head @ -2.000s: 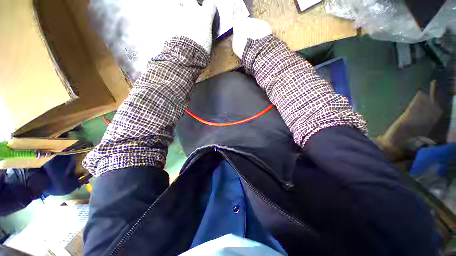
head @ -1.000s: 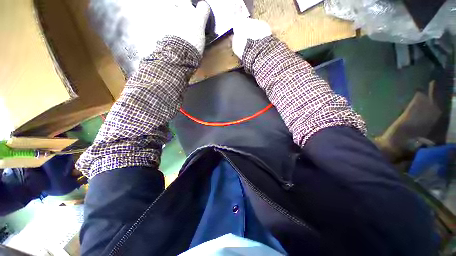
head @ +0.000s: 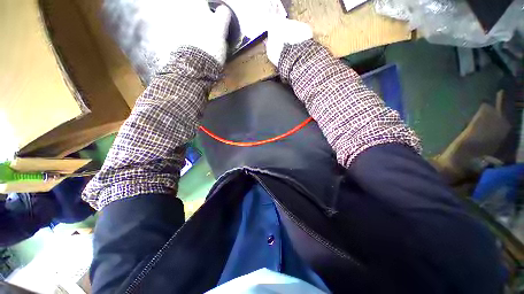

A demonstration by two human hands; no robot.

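Observation:
A bright silver-white metal panel (head: 253,17) lies on the wooden bench at the top, its thin dark edge facing me. My left hand (head: 210,31), in a white glove, is over the panel's left part. A dark curved tool (head: 234,26) shows at the right side of this hand; most of it is hidden under the glove. My right hand (head: 288,35), in a white glove, rests at the panel's near right edge; its fingers are washed out by glare, so its grip is unclear. A red-orange hose (head: 247,143) crosses my lap.
A large open cardboard carton (head: 95,109) is on the left. Clear plastic film (head: 442,28) with a black sheet (head: 488,10) lies at the upper right. The bench edge (head: 368,47) runs in front. Blue bins (head: 386,86) stand below. Another person's dark sleeve (head: 51,204) shows at lower left.
My left hand and the dark tool have moved left across the panel, uncovering more of its near edge. The hose has shifted slightly left. My right hand has stayed nearly still.

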